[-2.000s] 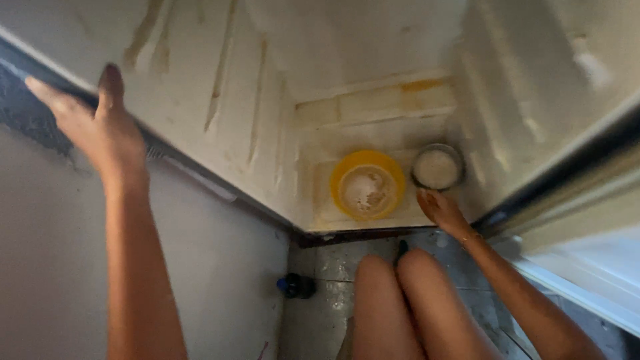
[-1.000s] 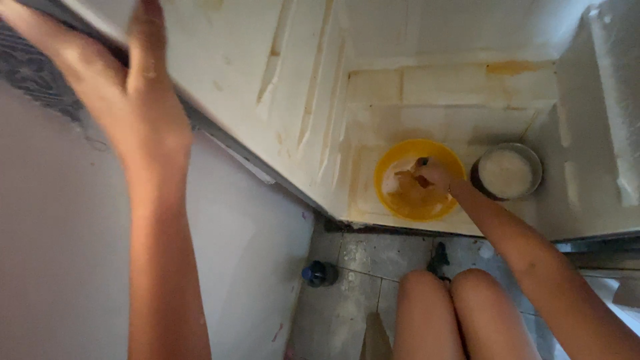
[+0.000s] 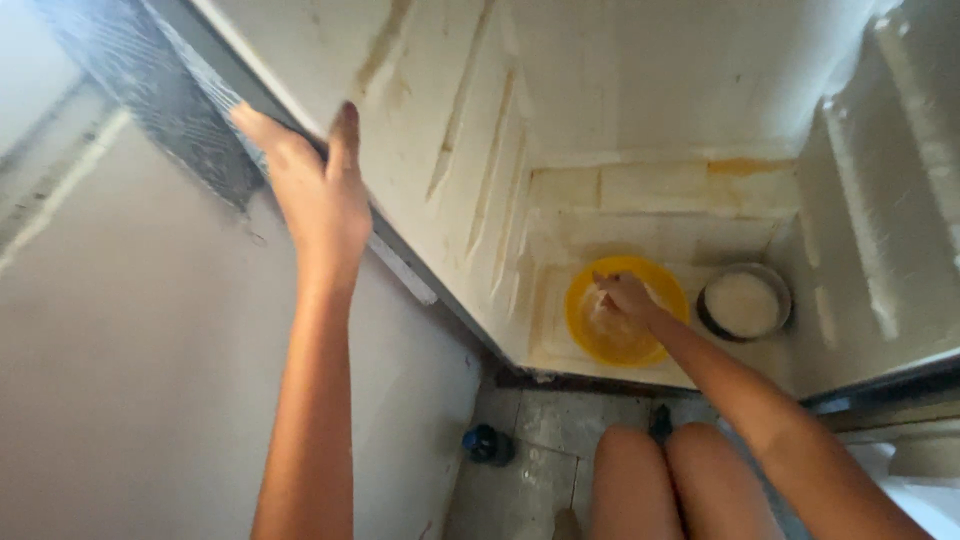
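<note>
My left hand (image 3: 319, 184) grips the front edge of the side wall of an open refrigerator cabinet (image 3: 660, 187), thumb on the stained inner face and fingers outside. In a yellow plastic basin (image 3: 675, 289) on the cabinet floor is my right hand (image 3: 626, 296), over or in cloudy, foamy liquid; whether it holds anything there cannot be told. Just right of the basin stands a round metal pan (image 3: 784, 300) with whitish contents (image 3: 742, 304). Brown streaks run along the ribs of the left inner wall.
A dark bottle with a blue cap (image 3: 487, 445) is on the grey tiled floor (image 3: 547, 420), left of my knees. A pale wall (image 3: 150, 360) lies at the left, with loose plastic film (image 3: 187, 127) above it. The cabinet's dark lower edge (image 3: 600, 384) runs before my knees.
My right hand was beside the metal pan two seconds ago and has moved left into the yellow basin. My left hand stays on the cabinet edge. The view has shifted.
</note>
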